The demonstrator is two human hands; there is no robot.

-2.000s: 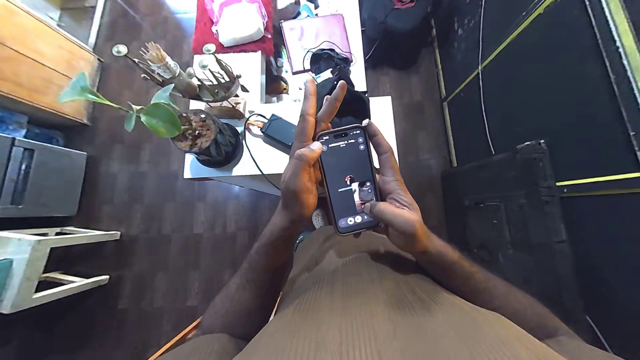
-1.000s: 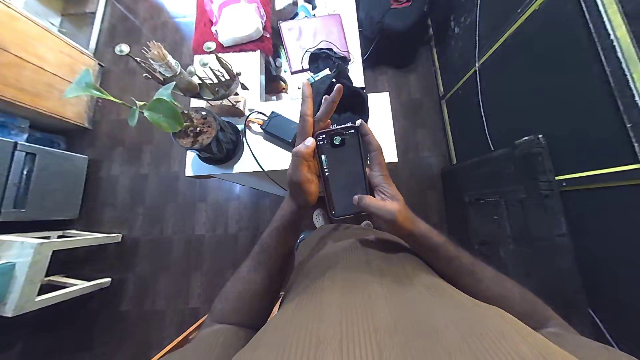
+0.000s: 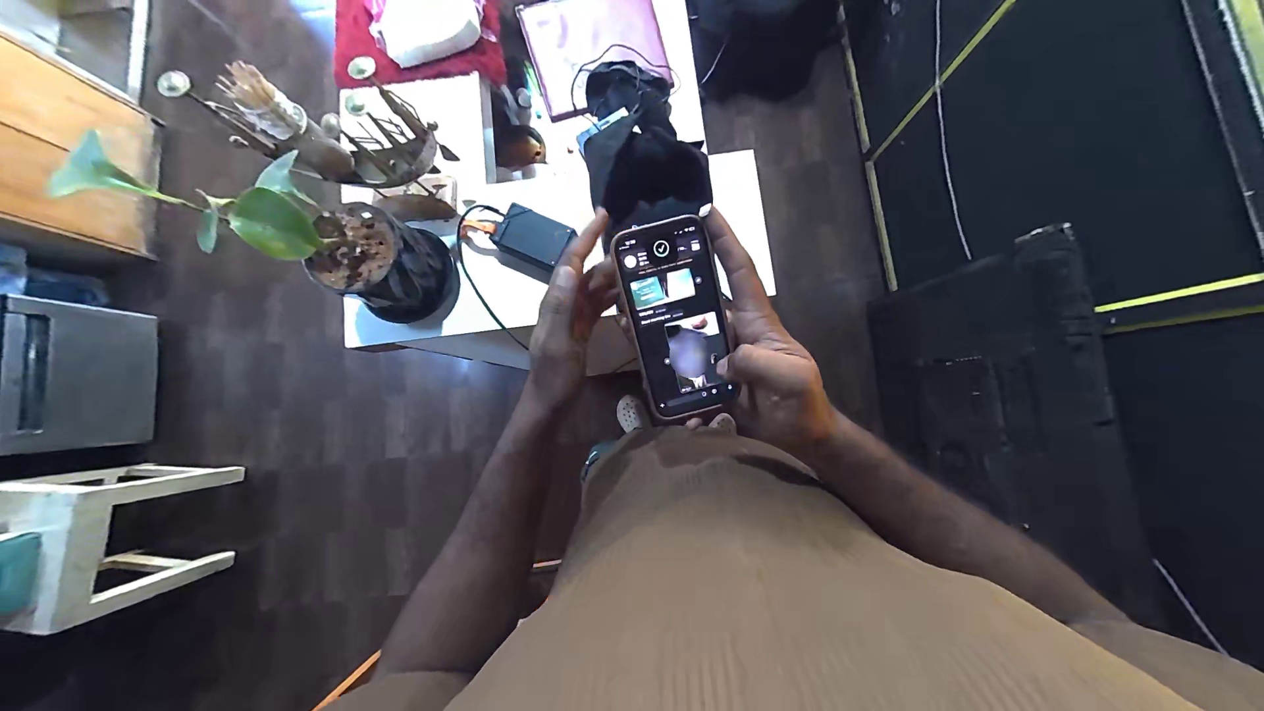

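Note:
A smartphone with a lit screen is upright in front of my body, above the near edge of a white table. My right hand grips its right side, the thumb over the lower screen and the fingers behind the edge. My left hand is at the phone's left side with its fingers raised; whether it bears any of the phone's weight is unclear. Just beyond the phone lies a bundle of black fabric. A black power adapter with a cable lies left of it on the table.
A potted plant and a metal candle holder stand at the table's left. A pink folder and a white bag on red cloth lie farther back. A white wooden stool is at left, dark panels at right.
The phone's display has changed from a mostly dark view to one with pictures. My left hand's fingers, which pointed up beside the phone, are now lower and more bent.

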